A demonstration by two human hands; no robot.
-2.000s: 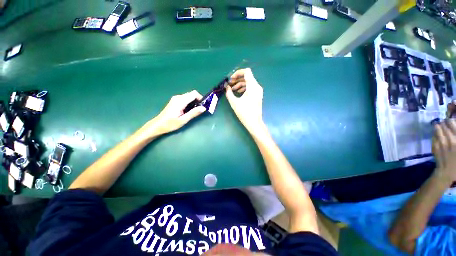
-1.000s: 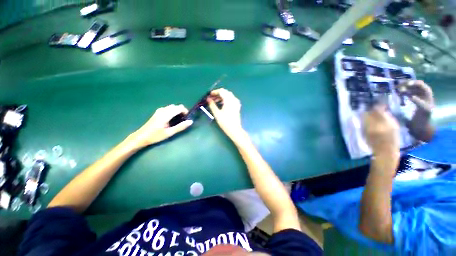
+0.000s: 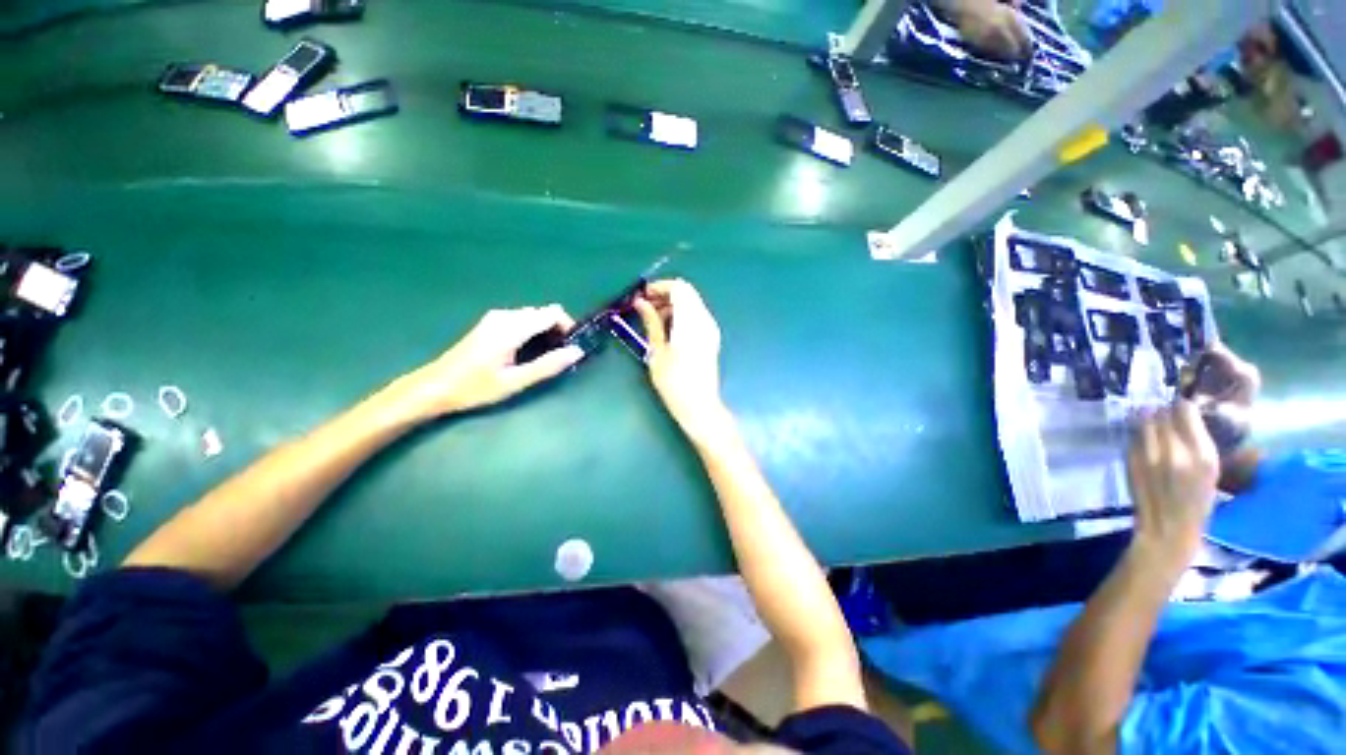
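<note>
A black phone unit (image 3: 594, 328) is held tilted between my two hands above the green bench, with a white-edged part showing near its right end. My left hand (image 3: 509, 357) grips its left end, thumb below and fingers above. My right hand (image 3: 682, 347) has its fingertips at the upper right end. My fingers hide much of the unit. A thin slim line shows beyond the right fingertips; whether it is a tool or a bench mark I cannot tell.
A phone pile (image 3: 42, 288) and a single phone (image 3: 92, 469) with white loops lie left. Several phones (image 3: 509, 103) lie across the back. A grey post (image 3: 1019, 140) stands right of centre. Black parts lie on a white sheet (image 3: 1033, 465), beside a neighbour's hands (image 3: 1177, 465). A round white spot (image 3: 573, 559) is near the edge.
The view has shifted, so more of the far bench shows. My hands stay on the phone unit, and its white-edged part shows at a different angle. The neighbour's hands have moved over the sheet's right side.
</note>
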